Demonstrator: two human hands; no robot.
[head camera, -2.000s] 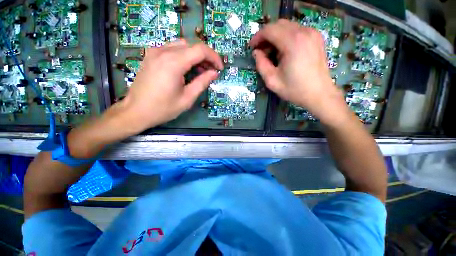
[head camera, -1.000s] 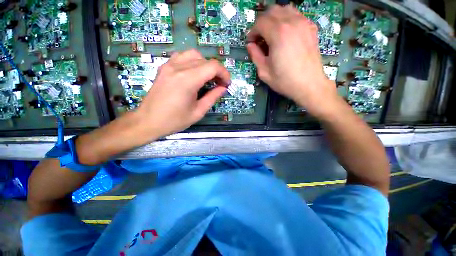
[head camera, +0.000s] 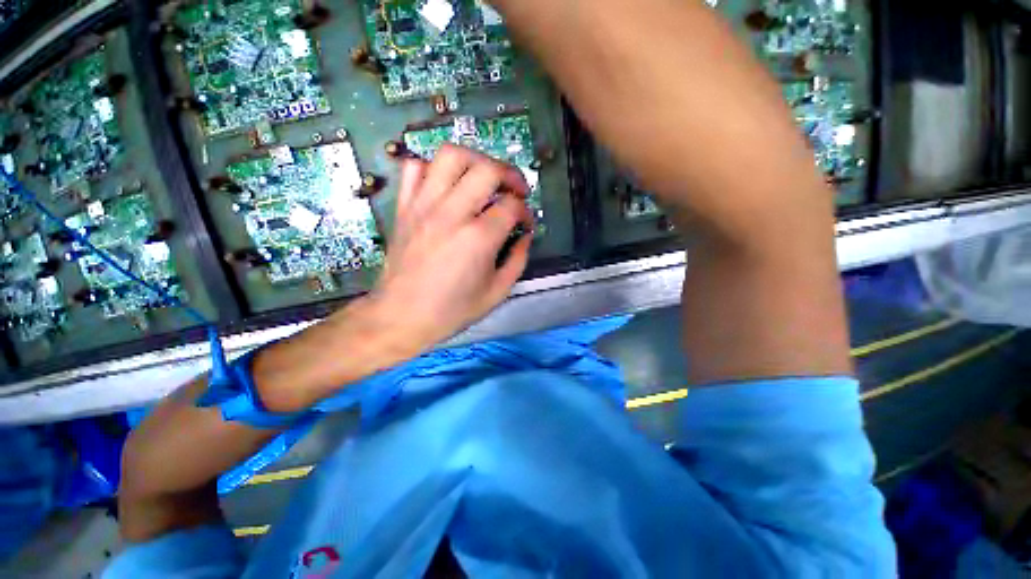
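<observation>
My left hand (head camera: 458, 232) is over the lower right circuit board (head camera: 497, 138) of the middle pallet, its fingers curled and hiding much of that board. Whether it holds a small part cannot be told. My right hand is cut off by the top edge; only the forearm shows, reaching up and forward. The lower left board (head camera: 303, 215) of the same pallet is uncovered, with a pale square on it. Two more green boards lie behind, one at the upper left (head camera: 251, 62) and one at the upper middle (head camera: 435, 51).
A metal rail (head camera: 633, 287) runs between the pallets and my body. Black frame bars (head camera: 187, 192) separate the pallets. More boards lie at left (head camera: 124, 251) and right (head camera: 831, 127). A blue cord (head camera: 96, 251) runs to my left wrist strap (head camera: 235, 390).
The view has tilted and shifted. My right hand has moved forward and out of the picture at the top. My left hand stays over the lower right board.
</observation>
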